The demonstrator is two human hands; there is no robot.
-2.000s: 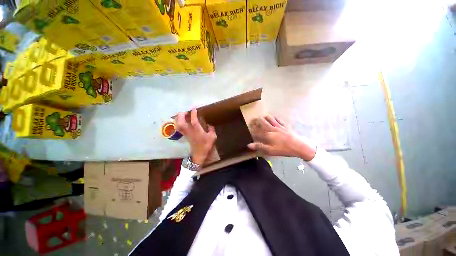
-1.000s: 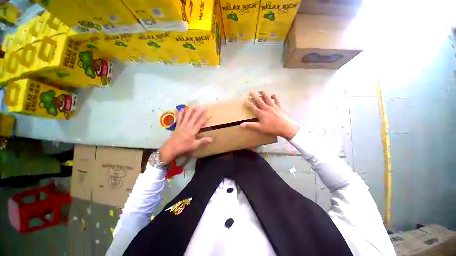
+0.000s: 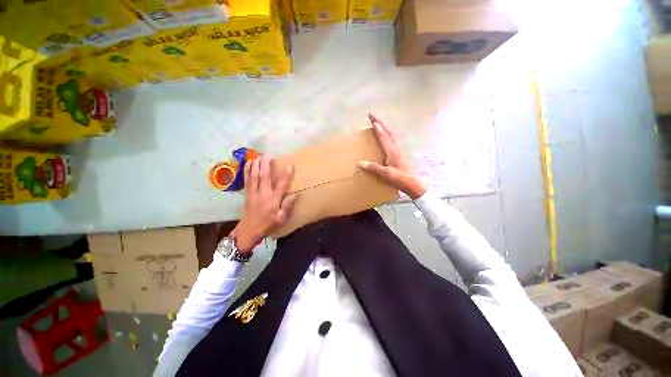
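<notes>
A brown shipping carton [image 3: 335,173] lies at the table's front edge against my body, its two long top flaps folded down with a thin seam between them. My left hand [image 3: 266,195] lies on the carton's left end, fingers pointing away from me. My right hand [image 3: 393,162] is at its right end, fingers along the end and thumb on top. The tape gun [image 3: 239,168], blue with orange parts, lies on the table just left of my left hand, which partly hides it.
Yellow gift boxes [image 3: 176,55] line the back and left of the table [image 3: 147,191]. A closed brown carton [image 3: 452,37] stands at the back. Below left are a printed carton [image 3: 158,269] and a red stool [image 3: 62,331]. Finished cartons [image 3: 588,302] are stacked at lower right.
The carton was open two seconds ago. Its flaps have been folded down, and the dark gap between them has narrowed to a thin seam. My right hand has moved to the carton's right end.
</notes>
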